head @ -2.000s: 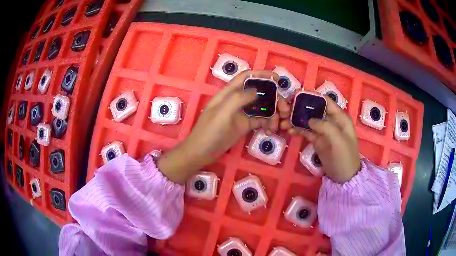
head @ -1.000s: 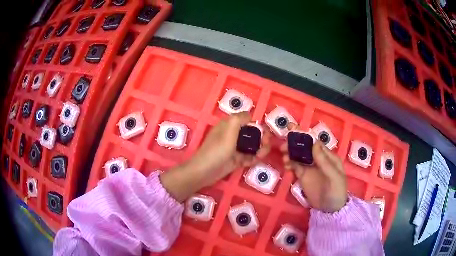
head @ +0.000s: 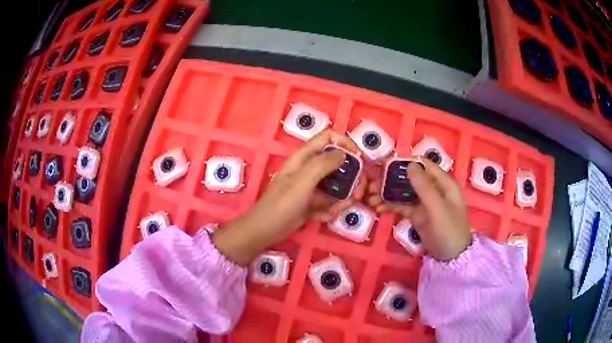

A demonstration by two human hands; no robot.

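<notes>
My left hand holds a smartwatch with its dark touchscreen up, showing small white text and a green mark; my thumb lies over its upper left part. My right hand holds a second smartwatch, also screen up with white text and a green mark; my thumb covers its upper right part. The two watches are side by side, a little apart, above the red foam tray. Pink watches lie face down in many of its pockets, such as a watch at the left.
A tilted red side tray at the left holds dark and pink watches. A far red tray with dark round items is at the upper right. Paper sheets and a blue pen lie at the right edge. A pale metal strip runs behind the tray.
Both screens now show more white text and a green mark, compared with one second ago. My thumbs have moved onto the screens. The view has shifted slightly.
</notes>
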